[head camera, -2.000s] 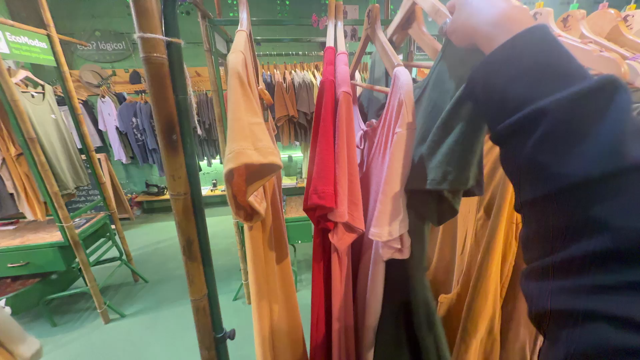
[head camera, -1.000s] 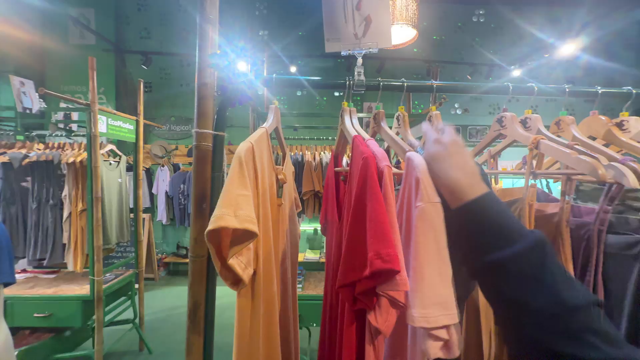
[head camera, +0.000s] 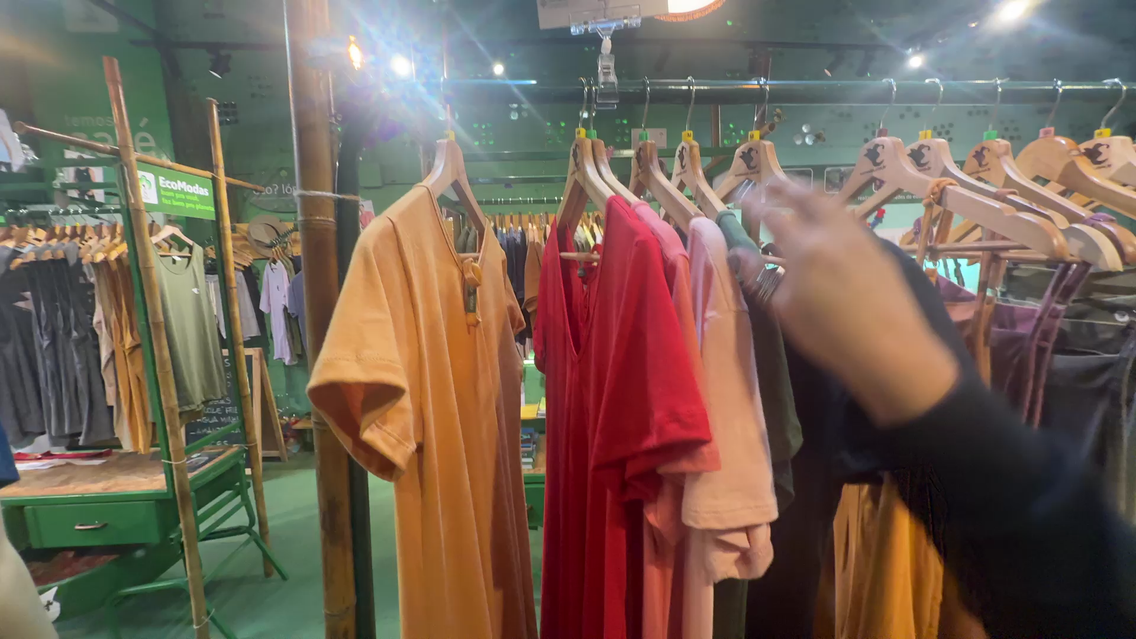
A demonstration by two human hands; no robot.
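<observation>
My right hand [head camera: 834,293], blurred and in a dark sleeve, is at the right of centre beside a dark green garment [head camera: 768,373] and its wooden hanger [head camera: 754,173]. Its fingers seem spread; whether they touch cloth is unclear. To its left hang a pale pink short-sleeved garment [head camera: 728,382], a red V-neck garment [head camera: 639,355] and an orange short-sleeved dress [head camera: 444,382], all on wooden hangers along a green metal rail [head camera: 550,91]. Mustard cloth [head camera: 874,559] shows below my forearm. My left hand is out of the frame.
A bamboo pole [head camera: 319,355] stands left of the orange dress. More wooden hangers [head camera: 896,173] with strappy garments fill the right side. A green desk with a drawer [head camera: 93,524] and a bamboo frame holding a green sign [head camera: 182,189] are at the left. A clear clip [head camera: 606,71] hangs from the rail.
The view has tilted up since two seconds ago. My right hand, at a hanger in the earliest frame, is now lower beside the dark green garment.
</observation>
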